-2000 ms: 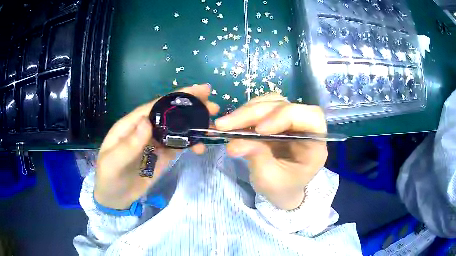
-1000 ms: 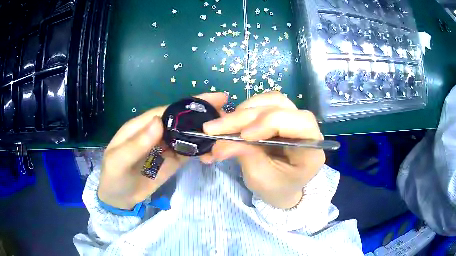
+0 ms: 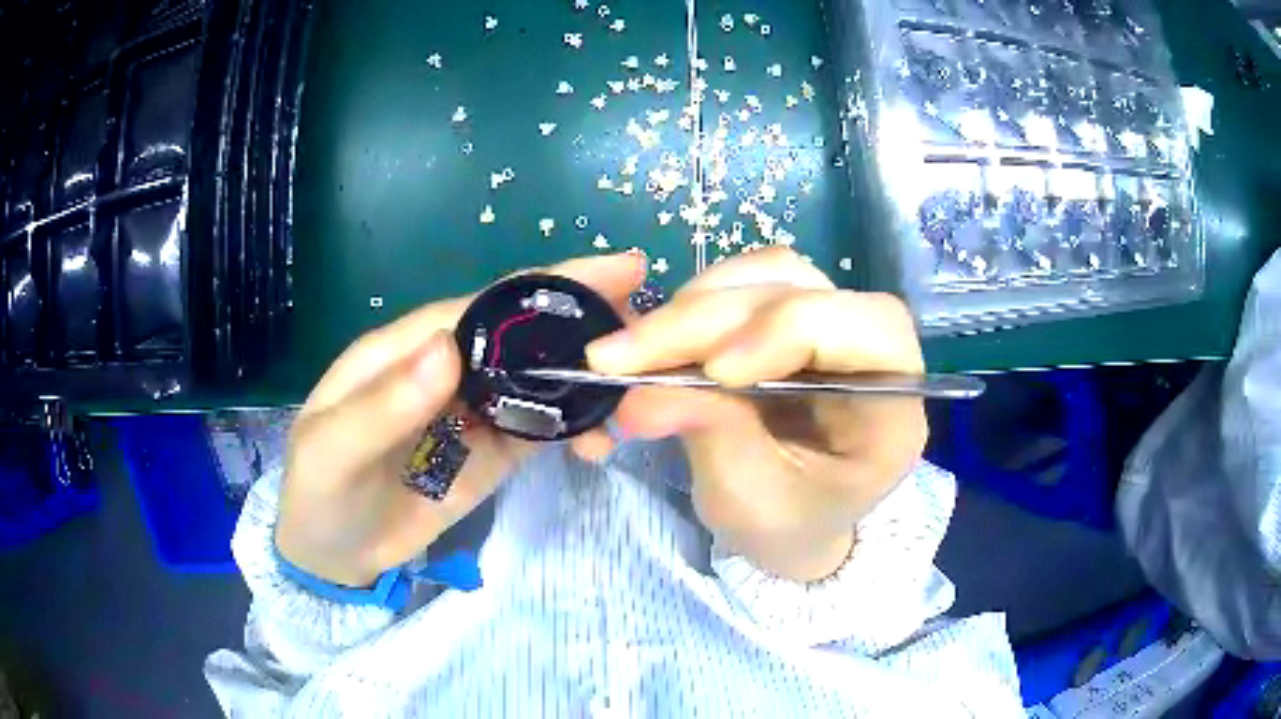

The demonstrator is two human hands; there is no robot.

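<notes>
My left hand holds the round black housing by its rim, open side up. Inside it are a red wire, a silvery part at the far rim and a silver rectangular component at the near rim. A small circuit board hangs by my left palm. My right hand grips the tweezers. Their tips reach into the housing near its left side, above the rectangular component. I cannot tell whether the tips pinch anything. My right fingertips are at the housing's right rim.
Many small white pieces lie loose on the green mat. Black blister trays are stacked at the left. A clear blister tray with parts is at the right. A person's grey sleeve shows at the right edge. Blue bins are below the bench.
Since the first frame, both hands and the housing have shifted; the housing moved right and the tweezer tips went further into it. Over the last second, the tweezers moved only slightly.
</notes>
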